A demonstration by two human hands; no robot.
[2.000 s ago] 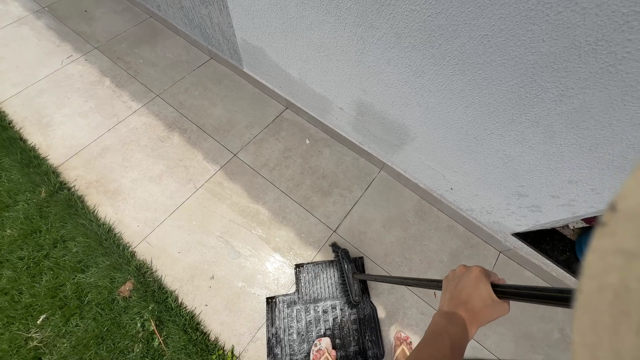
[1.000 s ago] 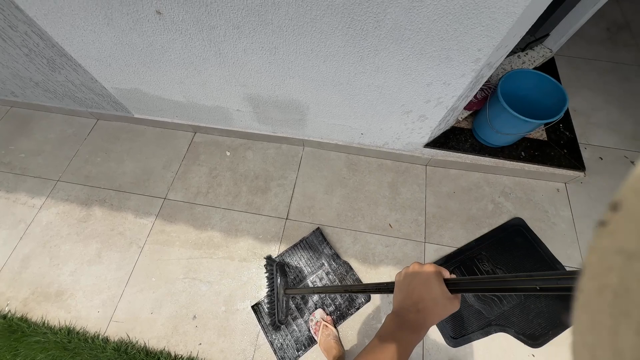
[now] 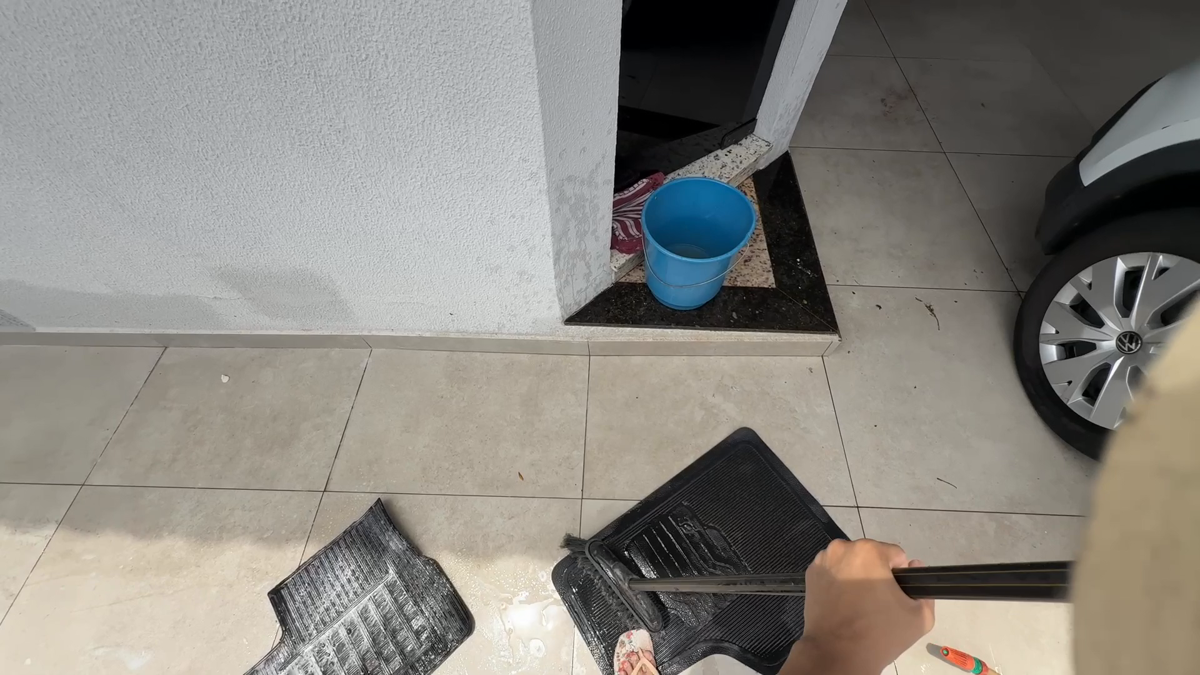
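One of my hands, which looks like my left hand (image 3: 867, 605), grips the dark pole of a broom at the lower right. The broom head (image 3: 614, 583), with black bristles, rests on the left part of a large black rubber car mat (image 3: 741, 525) on the tiles. To its left lies a smaller black ribbed mat (image 3: 370, 600), wet and streaked with whitish suds. A foot in a flowered flip-flop (image 3: 636, 649) is at the big mat's lower edge. My other hand is out of view; a blurred beige shape covers the right edge.
A blue bucket (image 3: 698, 242) with some liquid stands on a granite doorstep (image 3: 797, 244), beside a red-and-white cloth (image 3: 636, 214). A white textured wall (image 3: 281, 169) runs along the left. A car wheel (image 3: 1116, 328) is at the right. An orange-handled tool (image 3: 964, 660) lies at the bottom right.
The broom head has moved right, off the smaller wet mat and onto the large black mat. The view has swung right, showing the car wheel.
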